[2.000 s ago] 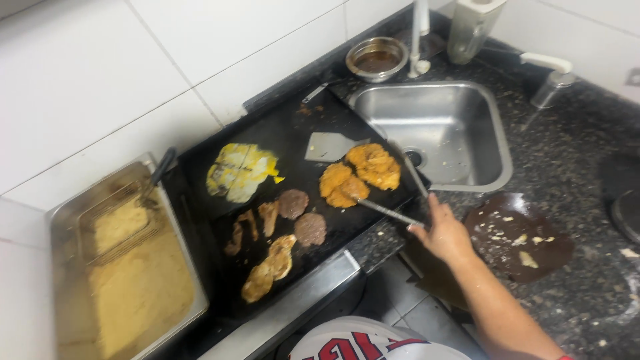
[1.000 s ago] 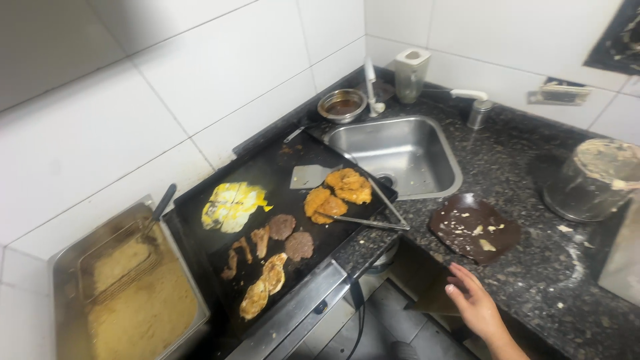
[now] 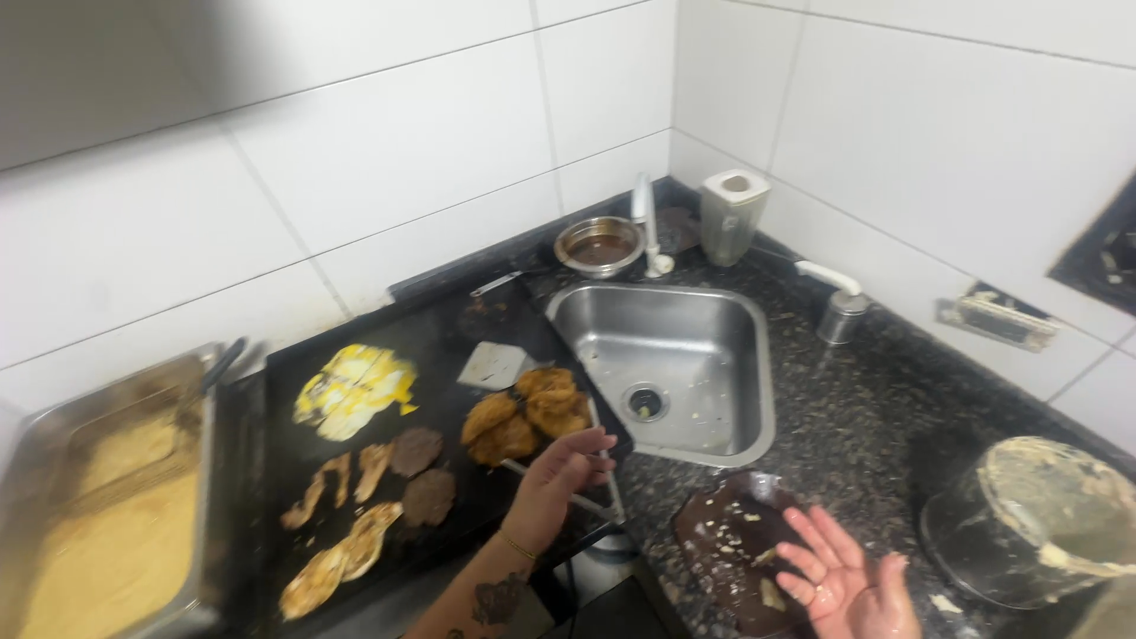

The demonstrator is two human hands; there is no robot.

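Over the right edge of the black griddle (image 3: pixel 355 479), my left hand (image 3: pixel 564 479) is beside metal tongs (image 3: pixel 612 470) and partly covers them; whether it grips them I cannot tell. My right hand (image 3: pixel 843 568), palm up with fingers apart, holds nothing above a brown plate (image 3: pixel 728 541) with food scraps. Breaded fried pieces (image 3: pixel 497 430) lie just left of my left hand, with a spatula blade (image 3: pixel 493 366) behind them. Also on the griddle are fried egg (image 3: pixel 359 390), two burger patties (image 3: pixel 429 497), bacon strips (image 3: pixel 373 470) and browned meat pieces (image 3: pixel 342 564).
A steel sink (image 3: pixel 683 364) sits beyond the plate. Behind it stand a steel bowl of brown liquid (image 3: pixel 600 248), a faucet (image 3: pixel 650 231) and a blender jar (image 3: pixel 732 217). A pump dispenser (image 3: pixel 841 311) and a crusted tub (image 3: pixel 1047 524) are right. A deep tray of yellowish liquid (image 3: pixel 115 550) is left.
My left hand has come into view over the tongs at the griddle's edge. My right hand, at the tongs two seconds ago, is now over the brown plate, having let go of them.
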